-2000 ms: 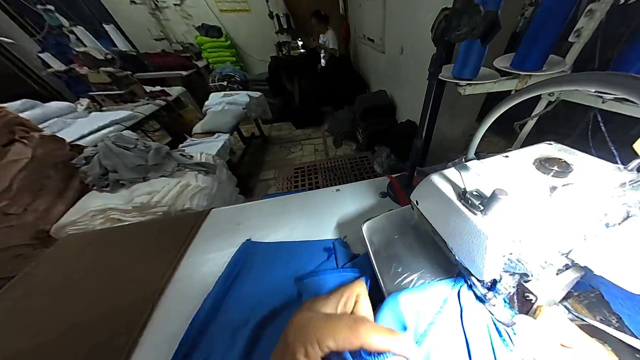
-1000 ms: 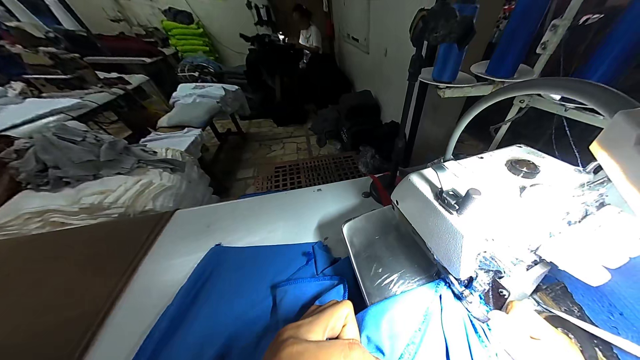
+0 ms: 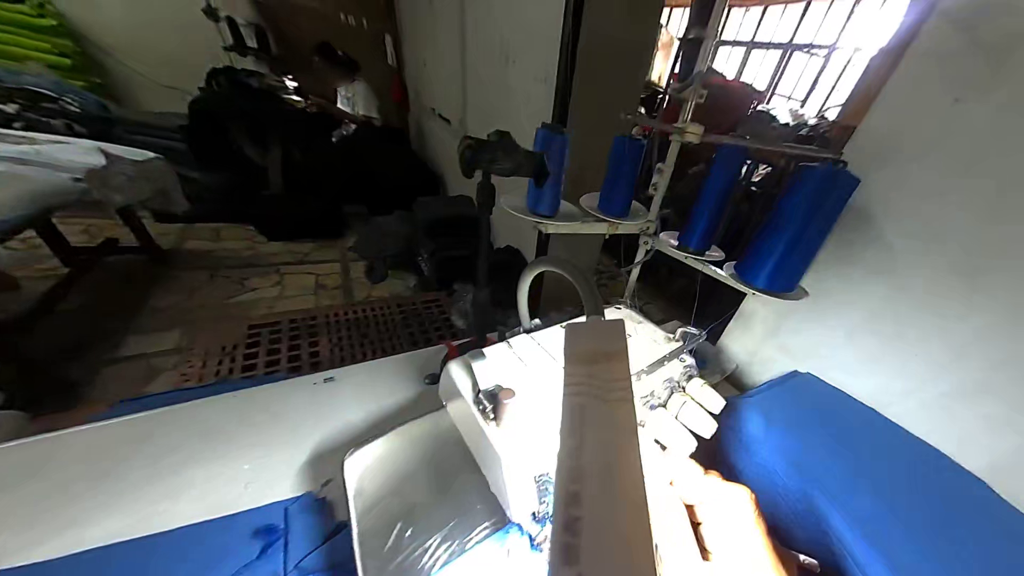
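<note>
My right hand (image 3: 724, 512) is at the right side of the white overlock sewing machine (image 3: 524, 376), just below its pale tension knobs (image 3: 692, 412); strong glare and a light brown bar (image 3: 600, 448) across the view hide part of it, and whether it grips anything cannot be told. My left hand is not in view. Blue fabric (image 3: 240, 536) lies on the white table left of the metal plate (image 3: 424, 496), and a brightly lit piece of it reaches the machine's needle area. More blue fabric (image 3: 856, 472) is piled right of my right hand.
Several blue thread cones (image 3: 792, 228) stand on a rack behind the machine. A black clamp stand (image 3: 484, 232) rises at the table's (image 3: 200, 432) far edge. Beyond are a floor grate (image 3: 320, 336), dark cloth heaps (image 3: 288, 160) and a person (image 3: 352, 92) seated at the back.
The view has swung far to the right, bringing in the thread rack, window and right-hand fabric. My left hand, on the blue fabric earlier, has dropped out of view.
</note>
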